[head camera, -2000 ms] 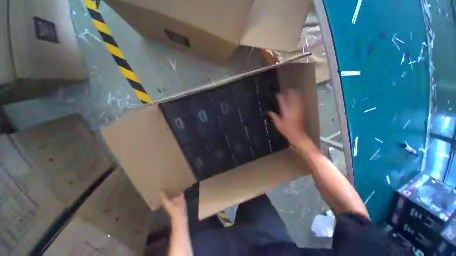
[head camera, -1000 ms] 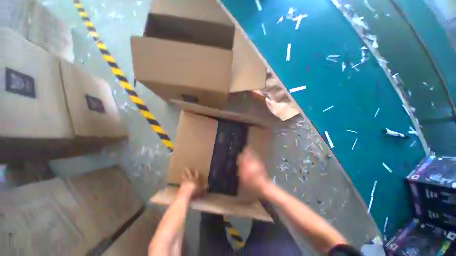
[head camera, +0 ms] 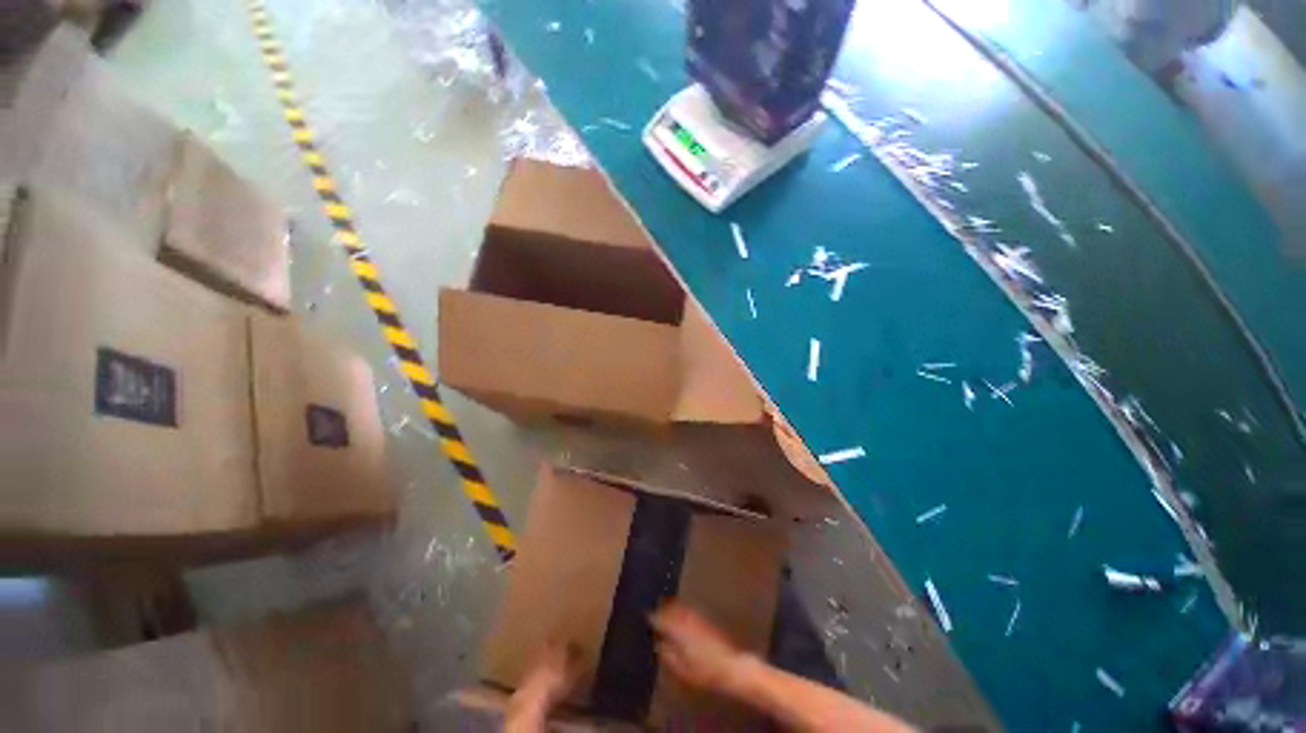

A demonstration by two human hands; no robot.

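Observation:
A brown shipping carton (head camera: 573,559) stands at the bottom centre, its two side flaps folded inward. Black product boxes (head camera: 639,609) show in the gap between these flaps. My left hand (head camera: 544,679) lies on the left flap near the carton's near edge, fingers a little apart, cut off below. My right hand (head camera: 693,647) is at the inner edge of the right flap, beside the gap. It is blurred, and its grip cannot be made out.
An open carton (head camera: 559,344) stands just beyond. Closed cartons (head camera: 86,430) are stacked on the left, past striped floor tape (head camera: 387,308). A green bench (head camera: 888,329) runs along the right, with white scraps, a scale (head camera: 712,179) bearing dark boxes (head camera: 766,57), and another box (head camera: 1232,687).
The side flaps have come down over the black boxes. Both hands stay at the flaps. The view has shifted forward along the bench, bringing the scale into sight.

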